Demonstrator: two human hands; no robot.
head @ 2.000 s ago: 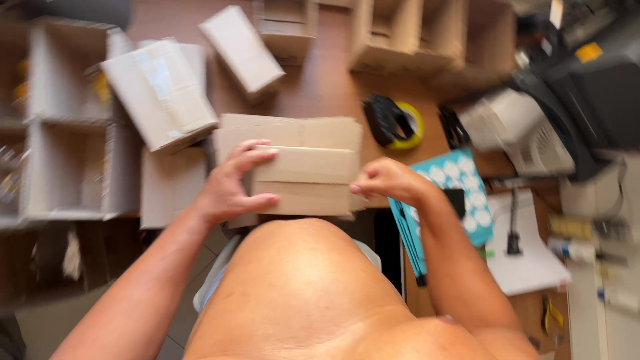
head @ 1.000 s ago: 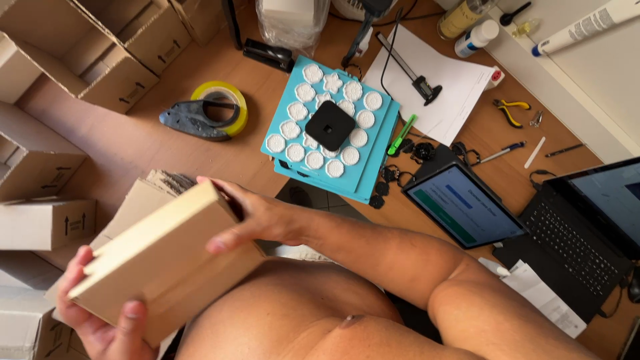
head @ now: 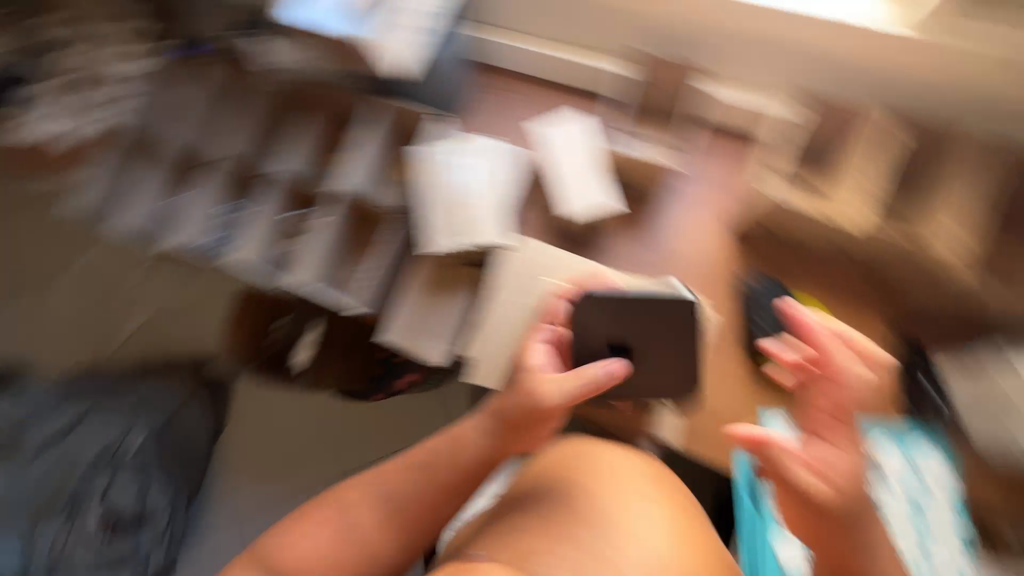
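A black square object with rounded corners (head: 636, 344) is in my left hand (head: 552, 364), its thumb across the front face. Behind it lie flat cardboard pieces (head: 508, 320) at the near edge of the table. My right hand (head: 828, 400) is raised to the right with fingers apart and nothing seen in it. Just beyond its fingertips is the black tape dispenser (head: 764, 308), partly covered, with a bit of yellow roll showing. Teal sheets with white round pieces (head: 916, 480) lie below and behind the right hand. Motion blur hides fine detail.
Two closed light cartons (head: 468, 192) (head: 576, 164) stand beyond the cardboard. A row of open cardboard boxes (head: 280, 216) runs along the left, and more open boxes (head: 872, 176) stand at the back right. A dark bag or cloth (head: 104, 472) is at lower left.
The carton held in both hands a second ago is no longer in them. My left hand now holds the black square object; one like it lay on the teal sheets. The view has swung left.
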